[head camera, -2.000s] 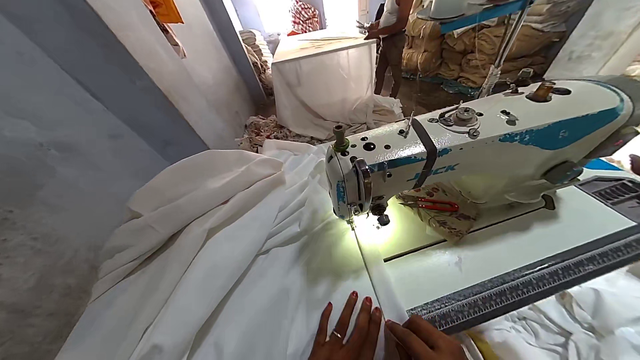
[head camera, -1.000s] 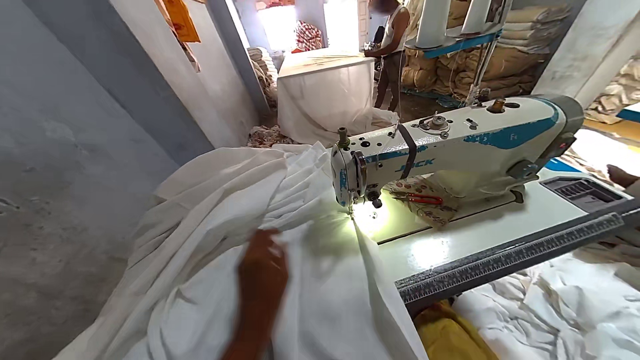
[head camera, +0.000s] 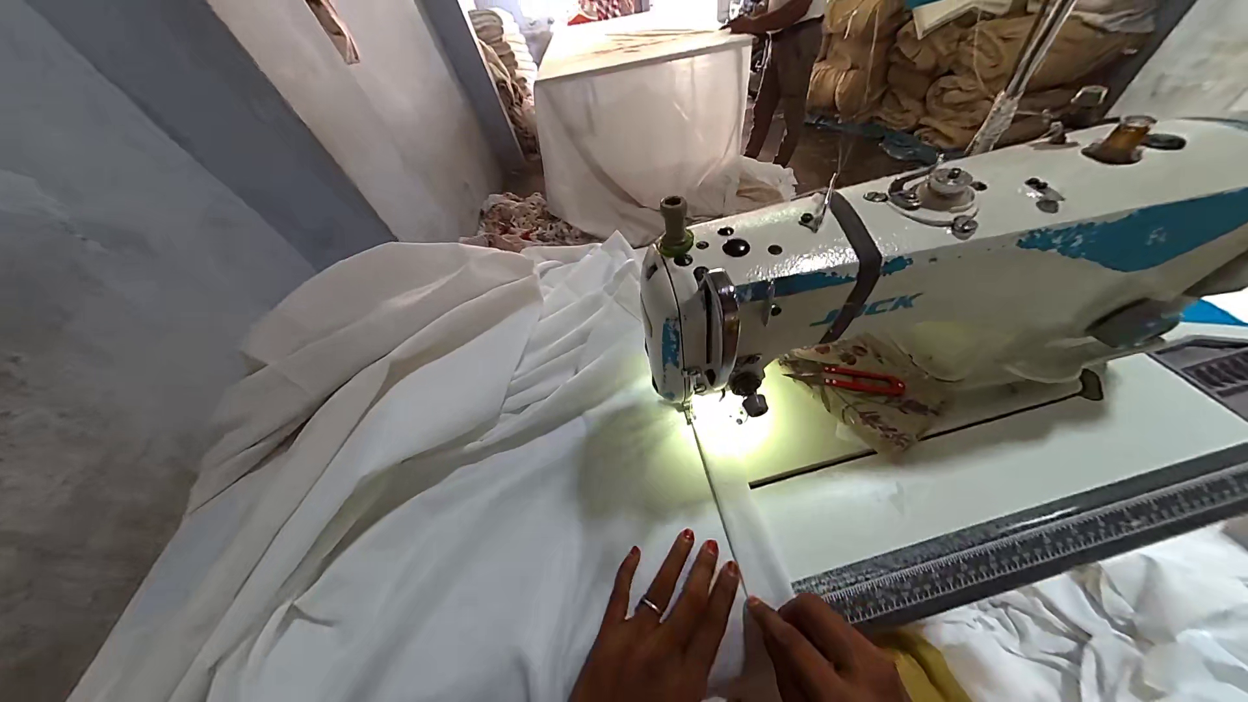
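White fabric (head camera: 507, 546) spreads over the left of the sewing table and runs under the presser foot (head camera: 689, 405) of a Jack sewing machine (head camera: 936, 263), whose lamp is lit. A narrow folded strip lies along its right edge. My left hand (head camera: 663, 624) rests flat on the fabric beside the fold, fingers spread, a ring on one finger. My right hand (head camera: 824, 648) pinches the folded edge with thumb and forefinger, just right of the left fingertips. Red-handled thread snips (head camera: 863, 380) lie on a patterned cloth (head camera: 887, 414) under the machine arm.
A measuring scale (head camera: 1033, 551) lines the table's front edge. More white cloth (head camera: 1102, 624) lies below it at right. A wall (head camera: 146, 195) stands close at left. Behind are a cloth-covered table (head camera: 643, 127), a standing person (head camera: 785, 78) and stacked sacks (head camera: 936, 78).
One second ago a hand was raised over the fabric at left of the needle; now both hands are at the folded edge, much as two seconds ago. The view has shifted.
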